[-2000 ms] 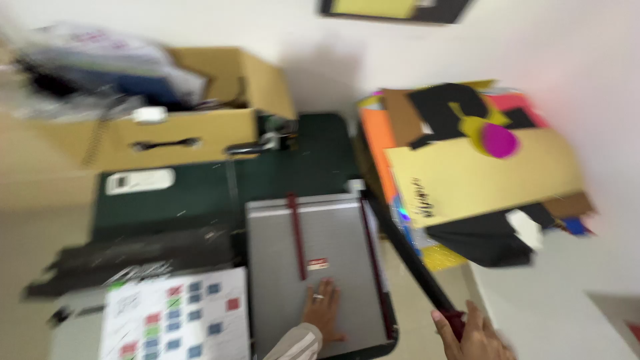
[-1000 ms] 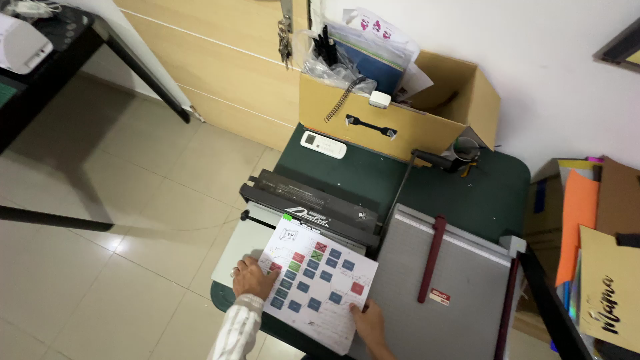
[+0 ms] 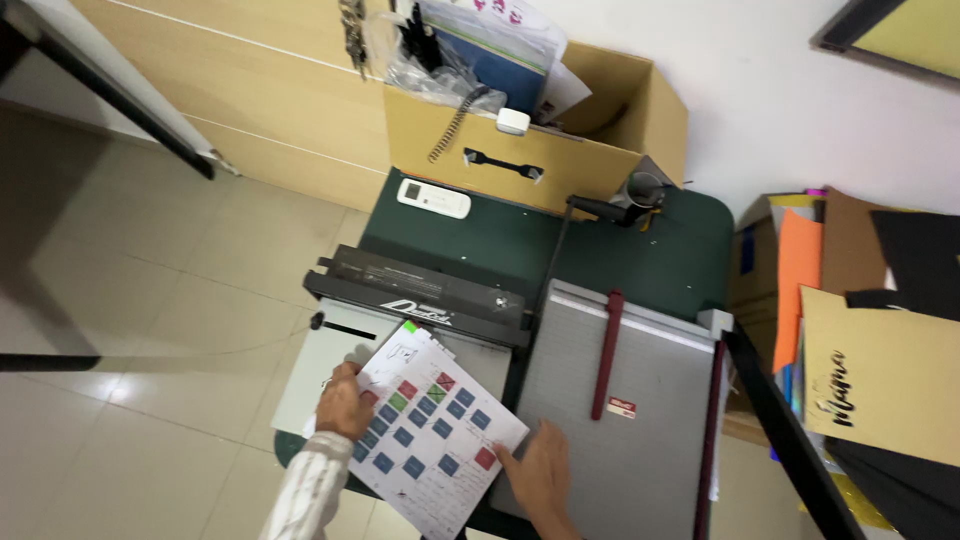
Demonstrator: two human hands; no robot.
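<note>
A printed sheet of paper (image 3: pixel 431 435) with colored squares, seemingly on top of other sheets, lies tilted over the pale base (image 3: pixel 341 337) of a black binding machine (image 3: pixel 420 296). On its left edge rests my left hand (image 3: pixel 343 405), a ring on one finger; its fingertips are partly hidden. My right hand (image 3: pixel 536 469) touches the sheet's right corner with the thumb, its other fingers above the edge of a grey paper trimmer (image 3: pixel 607 450). The trimmer has a dark red clamp bar (image 3: pixel 607 352) and a long black cutting arm (image 3: pixel 787 427).
Behind the machines, a cardboard box (image 3: pixel 465 150) holds papers and plastic bags on the dark green table (image 3: pixel 480 247). A white remote control (image 3: pixel 433 198) and a metal cup (image 3: pixel 643 191) stand near it. Colored card sheets (image 3: pixel 892 375) are stacked at the right.
Two seconds ago my left hand was on the trimmer and my right at its cutting arm; now both are at the printed sheet. Since one second ago, the sheet has turned to a steeper slant.
</note>
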